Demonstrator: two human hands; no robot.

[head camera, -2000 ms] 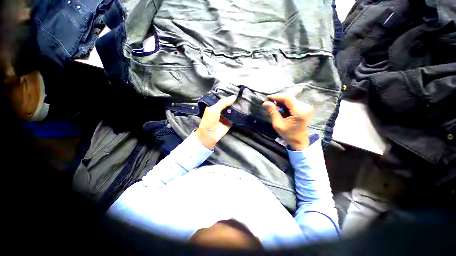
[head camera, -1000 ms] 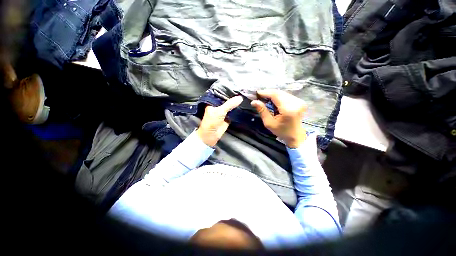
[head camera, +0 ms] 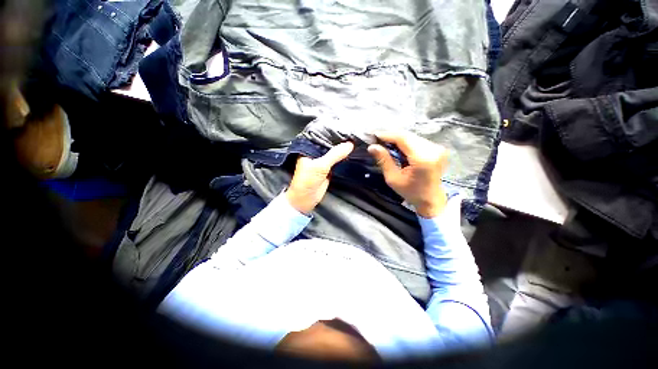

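A denim jacket (head camera: 346,43), pale grey-green inside out with dark blue edges, lies spread before me and hangs toward my lap. My left hand (head camera: 314,175) pinches a gathered dark blue and grey fold of it, thumb on top. My right hand (head camera: 413,171) is just to the right, its thumb and fingertips close to the fold. A small dark bluish tool, seemingly thread snips (head camera: 395,153), shows between its fingers, mostly hidden. A dark blue placket (head camera: 361,173) with small shiny dots runs below both hands.
Black jackets (head camera: 599,101) are piled at the right. A dark blue denim garment (head camera: 90,47) lies at the upper left. More grey-green and blue jackets (head camera: 180,223) sit below left. The white table edge (head camera: 527,180) shows at right. A person's part or shoe-like tan shape is at far left.
My right hand has moved slightly left toward my left hand compared with two seconds ago. The dark strip standing up between the hands then no longer shows. The view has shifted slightly.
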